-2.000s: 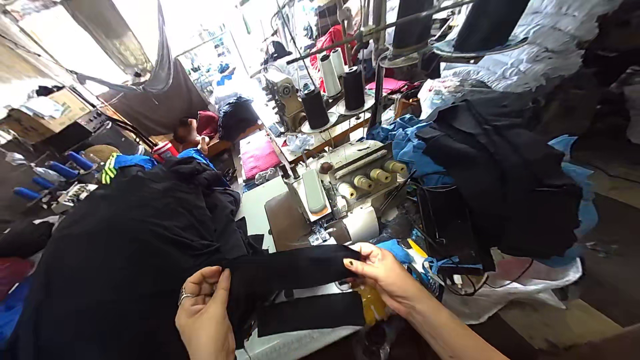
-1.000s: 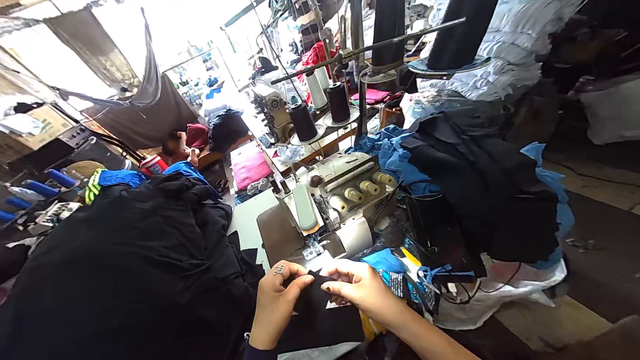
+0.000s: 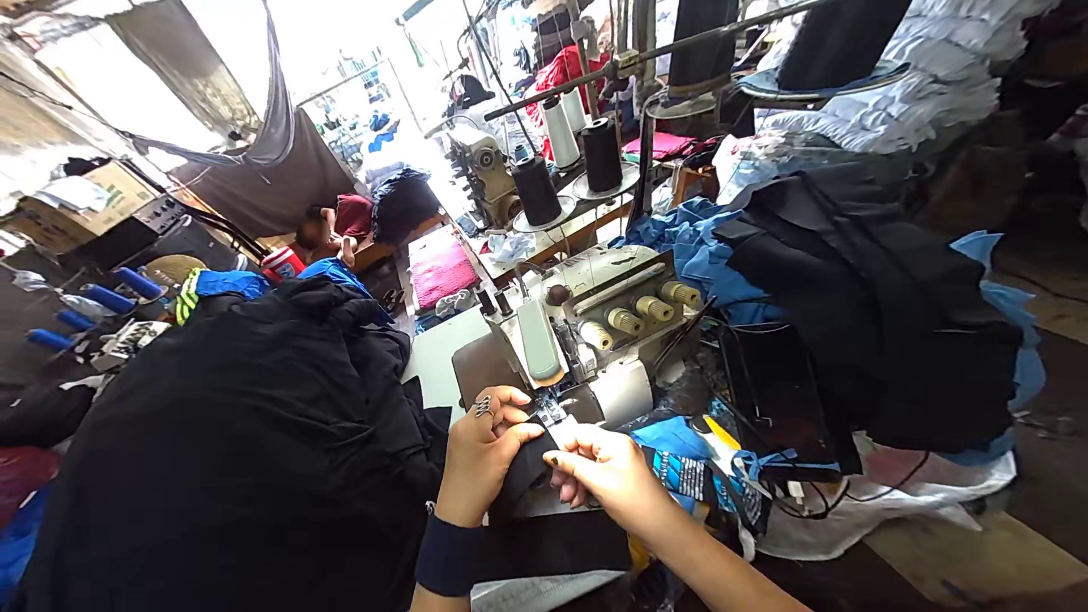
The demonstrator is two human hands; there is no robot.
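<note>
Just in front of the presser foot [image 3: 551, 410] of an overlock sewing machine [image 3: 595, 314], both hands pinch a black fabric strip [image 3: 527, 466]. My left hand [image 3: 483, 446], with a ring and a dark wristband, holds the strip's left edge between thumb and fingers. My right hand [image 3: 608, 472] grips its right edge close to the foot. Another black fabric piece [image 3: 552, 544] lies below the hands on the machine table. The strip's far end is partly hidden by the fingers and the foot.
A big heap of black fabric [image 3: 246, 442] fills the left side. Black and blue cut pieces [image 3: 875, 314] are piled at the right. Thread cones [image 3: 537, 191] stand behind the machine. A person [image 3: 327, 229] is in the left background.
Both hands have brought the black strip up to the presser foot; two seconds ago they held it stretched apart, nearer the front of the machine.
</note>
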